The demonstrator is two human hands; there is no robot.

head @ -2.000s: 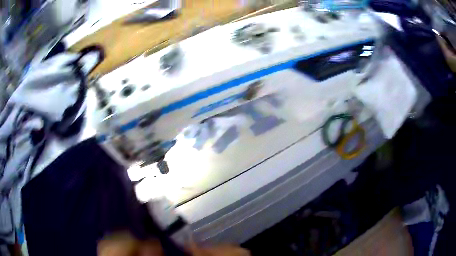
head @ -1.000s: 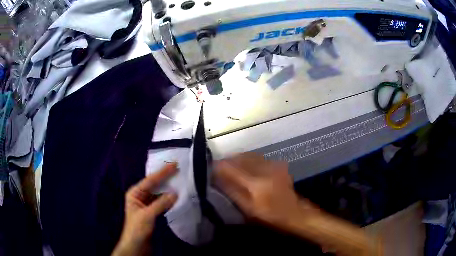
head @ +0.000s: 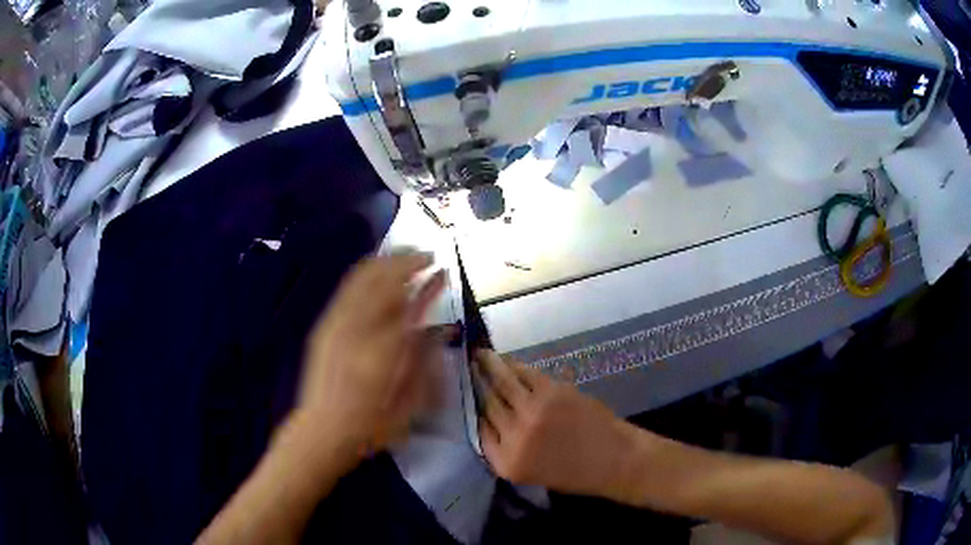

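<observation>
A navy garment panel (head: 202,319) lies left of the needle. A pale grey fabric piece with a dark edge (head: 442,484) runs from the needle area towards me. My left hand (head: 373,346), blurred, is over the pale piece, its fingers near the needle end; whether it grips cloth is unclear. My right hand (head: 543,426) is at the dark edge of the pale piece, fingertips on the cloth; I cannot tell if they pinch it. The presser foot area (head: 431,208) is brightly lit at the top end of the pale piece.
The white machine head (head: 639,75) stands behind. Small grey pieces (head: 623,176) are below its arm. Scissors with green and yellow loops (head: 865,266) and a white cloth (head: 937,197) are at the right. Grey cut panels (head: 117,138) are heaped at the left. A ruler edge (head: 681,346) crosses the front.
My left hand has moved up and right over the pale piece. My right hand has moved slightly down and right. The pale piece now lies narrower, with less of its left side showing.
</observation>
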